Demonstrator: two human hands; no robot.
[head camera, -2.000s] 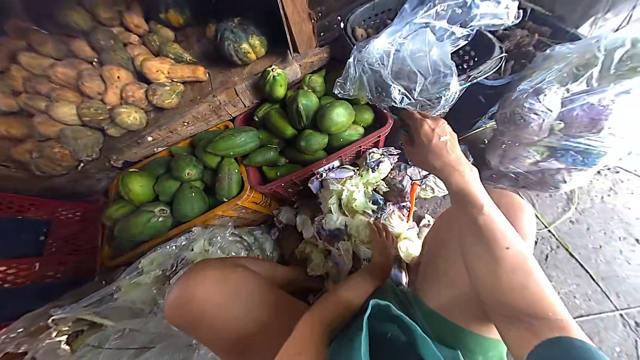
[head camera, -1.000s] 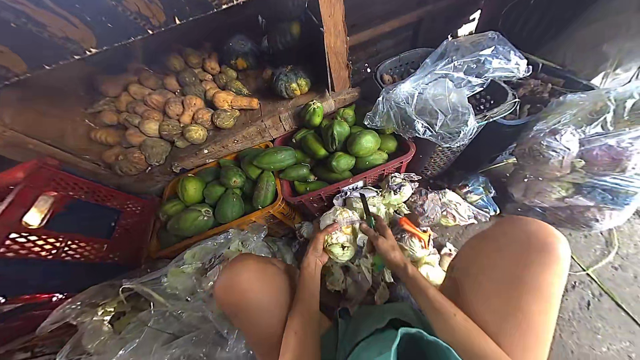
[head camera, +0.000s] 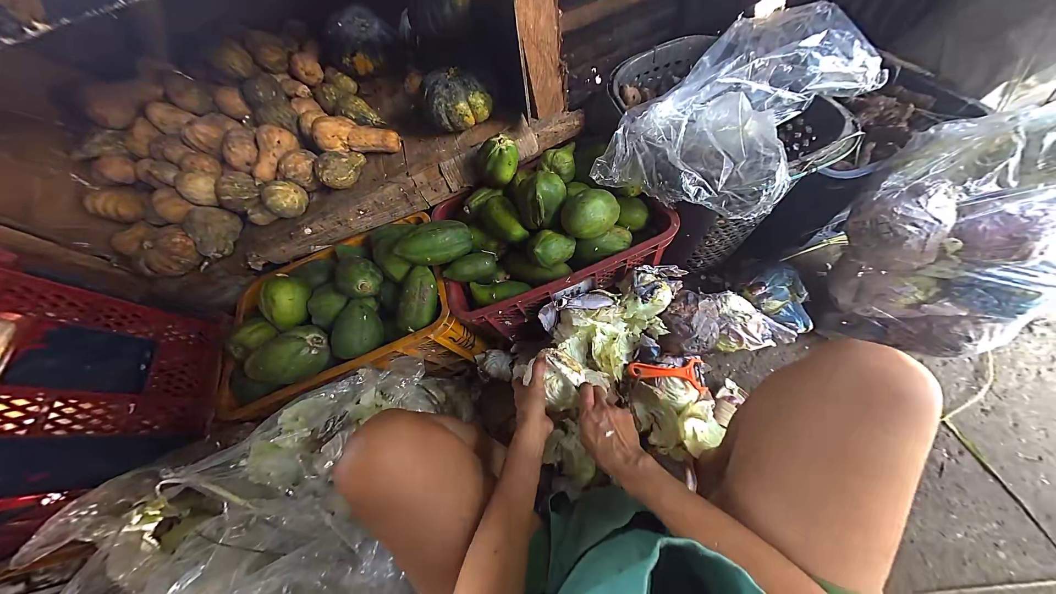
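Observation:
Between my knees, a small pale leafy head, seemingly cabbage (head camera: 563, 378), is held between both hands. My left hand (head camera: 535, 404) grips its left side, thumb up. Against its lower right side are the curled fingers of my right hand (head camera: 609, 429); no knife shows in them. Loose pale leaves (head camera: 606, 334) lie piled just beyond the head. To the right, an orange-handled peeler (head camera: 667, 373) rests on more leafy trimmings (head camera: 681, 421). The undersides of both hands are hidden.
Green papayas fill a yellow crate (head camera: 441, 334) and a red crate (head camera: 670, 235) ahead. Squashes (head camera: 239, 148) lie behind a wooden board (head camera: 371, 202). Clear plastic bags stand at the right (head camera: 949, 247) and lower left (head camera: 272, 503); another (head camera: 701, 140) covers a basket. A red crate (head camera: 177, 330) stands left.
Two seconds ago my right hand was at the basket's plastic bag; it then came to the leafy head beside my left hand. The dark blade-like tool seen upright at my right hand a second ago no longer shows.

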